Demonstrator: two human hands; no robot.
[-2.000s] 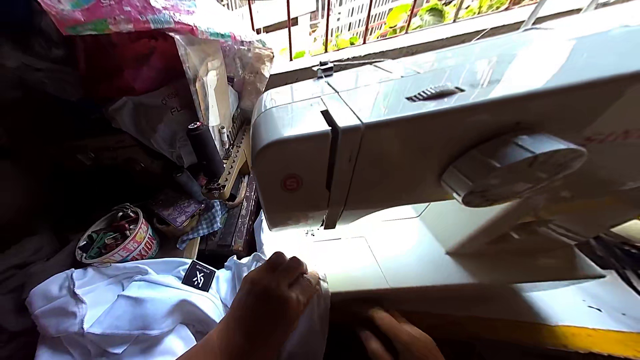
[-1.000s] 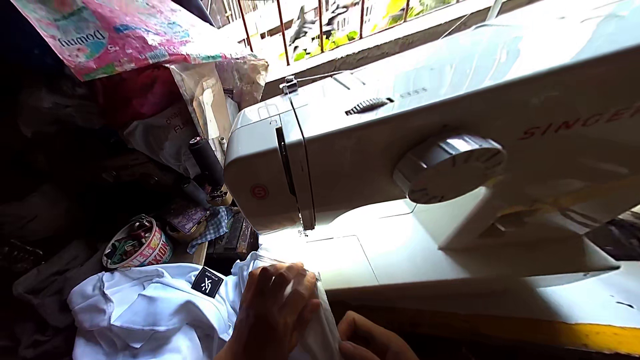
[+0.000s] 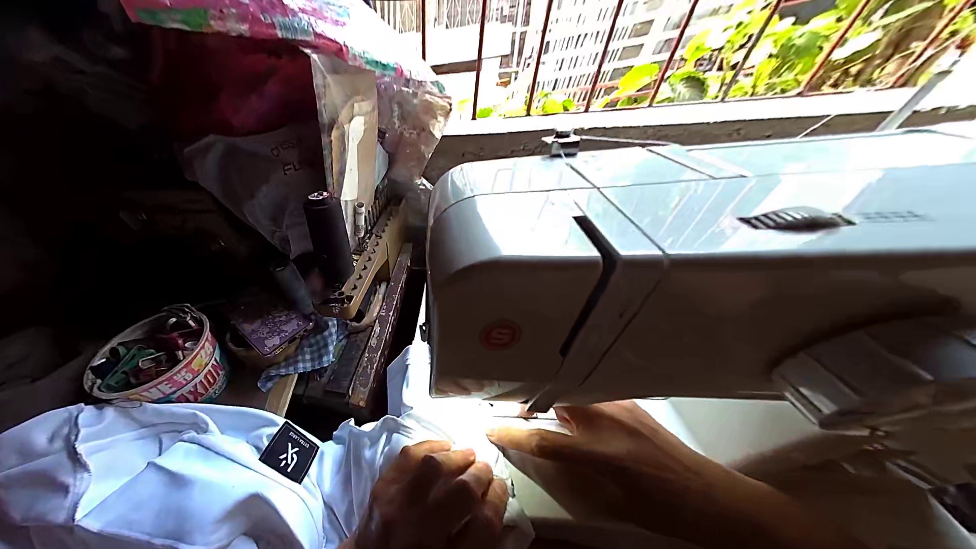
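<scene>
A white Singer sewing machine [image 3: 518,282] fills the right half of the head view, its needle area brightly lit. White fabric [image 3: 175,473], a garment with a black label [image 3: 290,451], lies bunched at the lower left and runs under the machine's head. My left hand [image 3: 438,488], fingers curled, grips the fabric in front of the needle area. From the right, my right hand [image 3: 587,442] reaches beneath the machine's arm, its fingers at the fabric's right edge beside the presser foot. Glare and the machine's head partly hide these fingertips, so their hold cannot be told.
A round tub [image 3: 206,374] of small sewing items stands left, near a purple case [image 3: 272,326] and a checked cloth [image 3: 309,358]. Behind are a dark thread spool [image 3: 328,236], a notched tan rack [image 3: 374,263] and plastic bags [image 3: 252,175]. Window bars [image 3: 534,57] rise beyond the machine.
My right hand has moved from the machine's near edge up to the presser foot area. My left hand stays on the fabric. The view has shifted.
</scene>
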